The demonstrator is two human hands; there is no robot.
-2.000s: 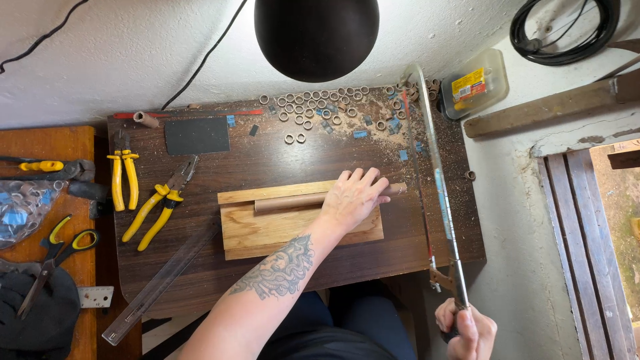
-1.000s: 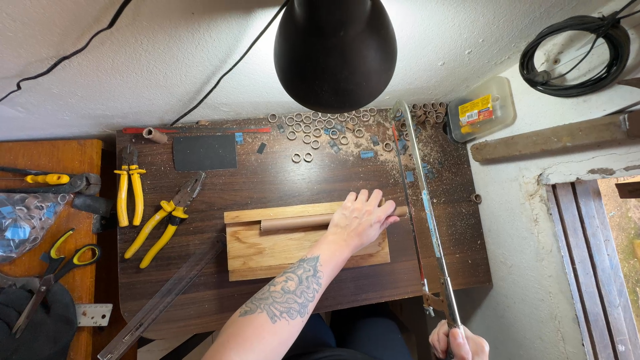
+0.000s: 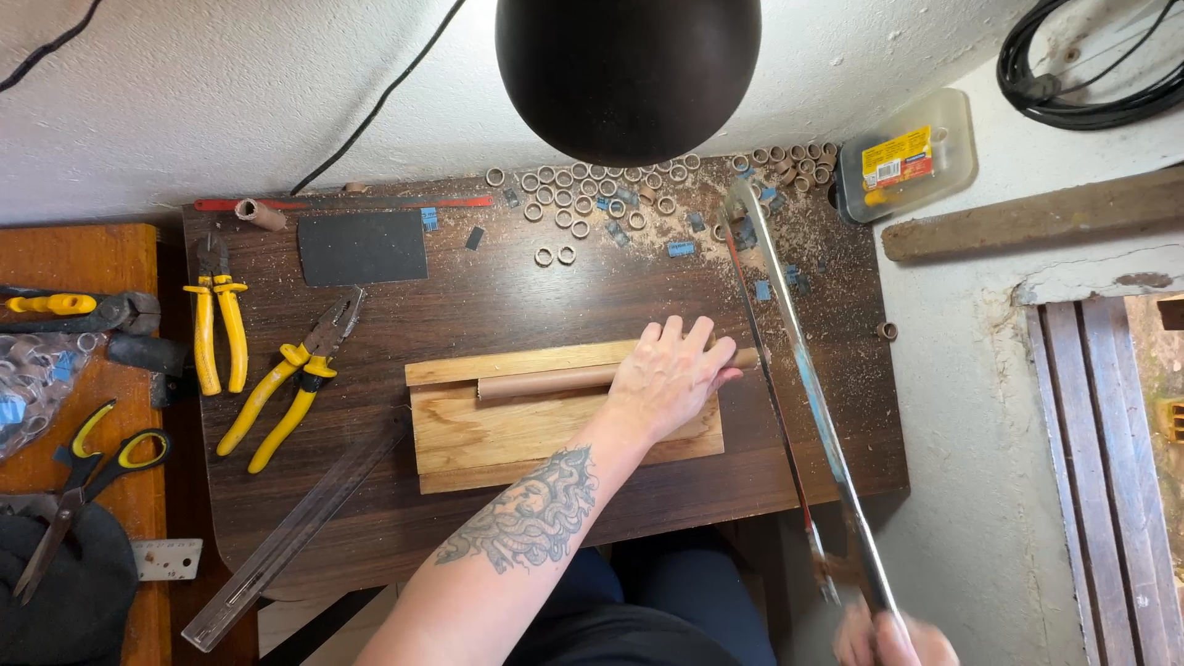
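My left hand (image 3: 672, 379) presses a brown tube (image 3: 546, 380) down against the raised strip of a wooden bench hook (image 3: 564, 425). The tube's right end sticks out past the board, beside my fingers. My right hand (image 3: 893, 638), slightly blurred at the bottom right, grips the handle end of a hacksaw (image 3: 814, 398). The saw's thin blade (image 3: 766, 379) crosses the tube's projecting end; whether it bites into the tube cannot be told. Many small cut rings (image 3: 564, 196) lie at the back of the dark table, among sawdust and blue scraps.
A black lamp shade (image 3: 629, 74) hangs over the back edge. Yellow-handled pliers (image 3: 291, 379), cutting pliers (image 3: 219, 314), a dark sheet (image 3: 363, 248) and a clear ruler (image 3: 296, 527) lie at left. Scissors (image 3: 79, 481) rest on the side table. A plastic box (image 3: 906, 157) stands at the back right corner.
My right hand and the hacksaw have shifted a little along the sawing line. My left hand stays on the tube. The view has tilted slightly.
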